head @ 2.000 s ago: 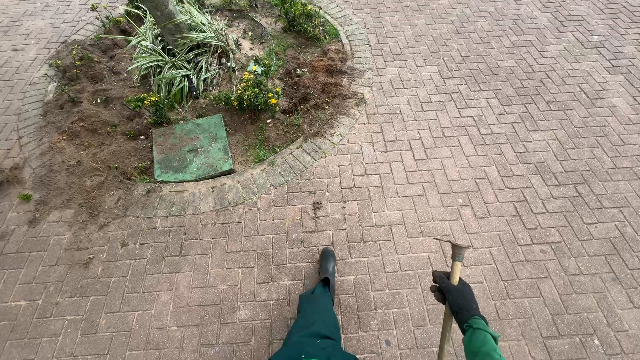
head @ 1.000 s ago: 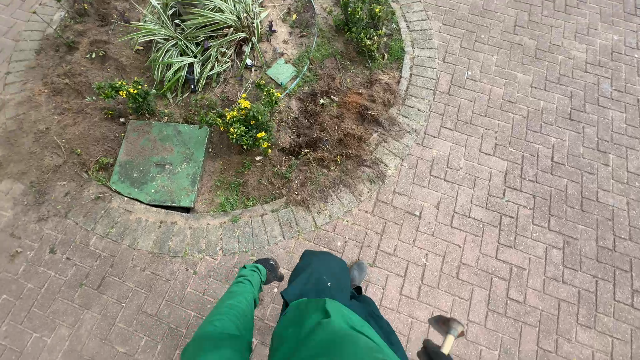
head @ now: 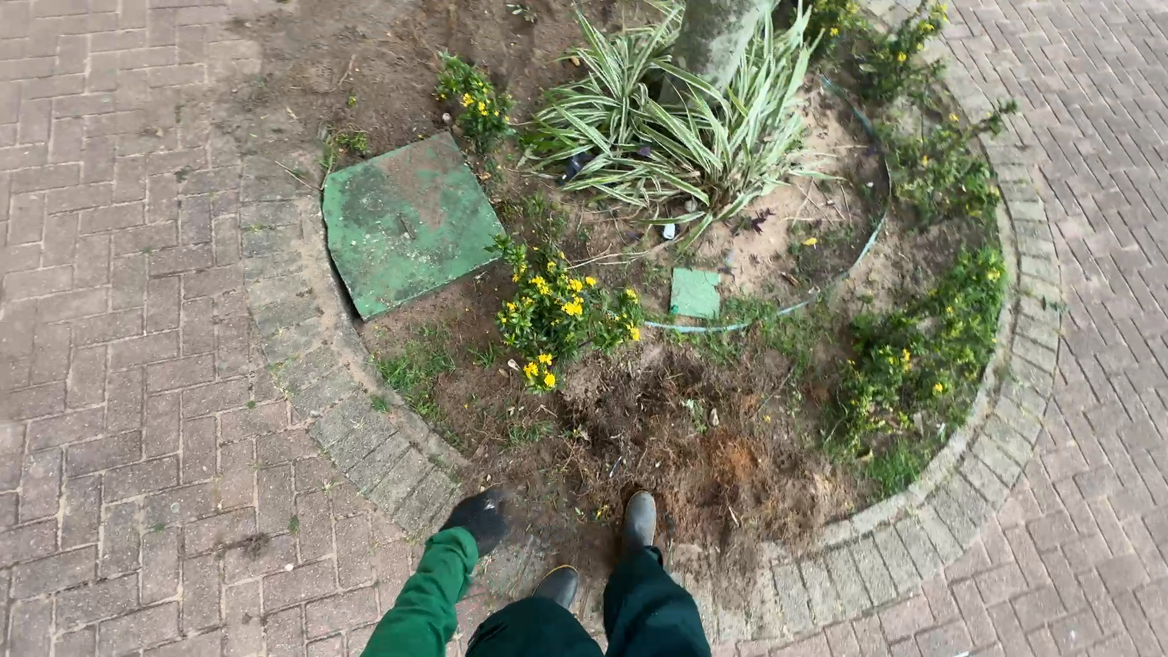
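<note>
My left hand (head: 478, 520), in a dark glove below a green sleeve, hangs over the brick edging of a round planting bed. No object shows in it, and its fingers are too blurred to read. My right hand is out of the frame, as is the hoe. One dark boot (head: 640, 520) stands on the loose, dug soil (head: 693, 438) at the bed's near side; the other boot (head: 557, 586) is a little behind it. A bush with yellow flowers (head: 561, 315) grows ahead of the feet.
A green square cover (head: 411, 224) lies at the bed's left edge. Striped leafy plants (head: 675, 137) surround a tree trunk (head: 716, 41). A small green slab (head: 695, 293) and a thin hose (head: 867, 251) lie on the soil. Low shrubs (head: 922, 365) line the right. Raised curb bricks (head: 967, 493) ring the bed.
I have walked up to the bed from the paving, and a boot now stands on its soil. My right hand and the hoe, earlier at the lower right, have left the view.
</note>
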